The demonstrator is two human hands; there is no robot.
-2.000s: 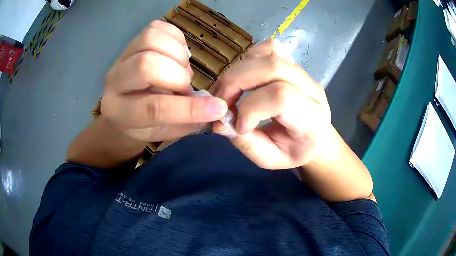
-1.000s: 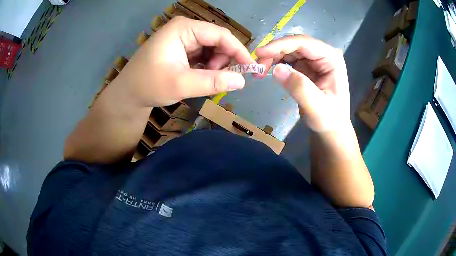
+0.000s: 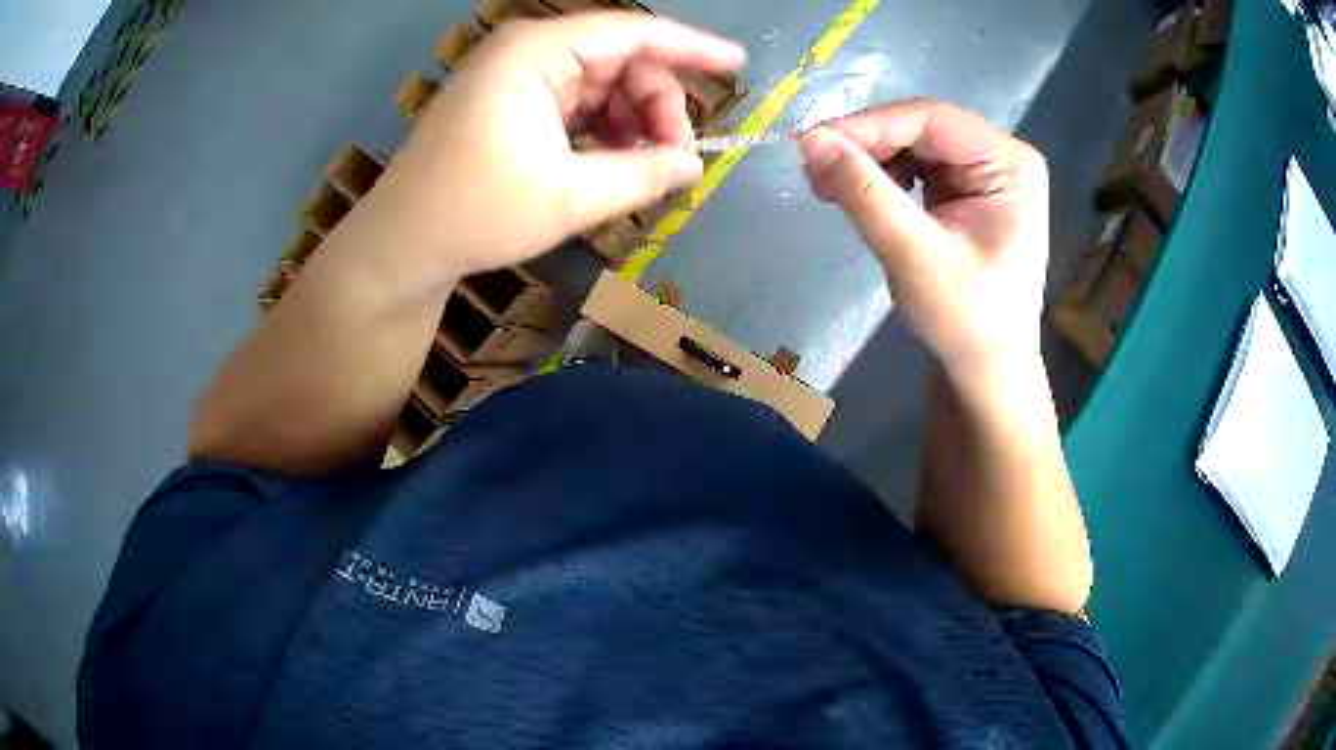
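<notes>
A narrow whitish strip with small dark marks, perhaps a sticker or tape tab (image 3: 741,141), is stretched between my two hands above the floor. My left hand (image 3: 586,139) holds its left end between thumb and curled fingers, with the index finger raised. My right hand (image 3: 938,205) pinches its right end between thumb and index finger. Below them, a brown carton (image 3: 645,318) with a dark carry handle (image 3: 709,358) lies near my body, partly hidden by my dark shirt.
Rows of open brown cartons (image 3: 491,315) stand on the grey floor at left, partly behind my left arm. A yellow line (image 3: 762,117) crosses the floor. At right, a green bench (image 3: 1158,484) bears white flat pieces (image 3: 1263,425); brown boxes (image 3: 1150,161) stand beside it.
My hands have moved up and apart from being close together, with the strip now stretched between them. The handled carton near my body has come into view since the earliest frame.
</notes>
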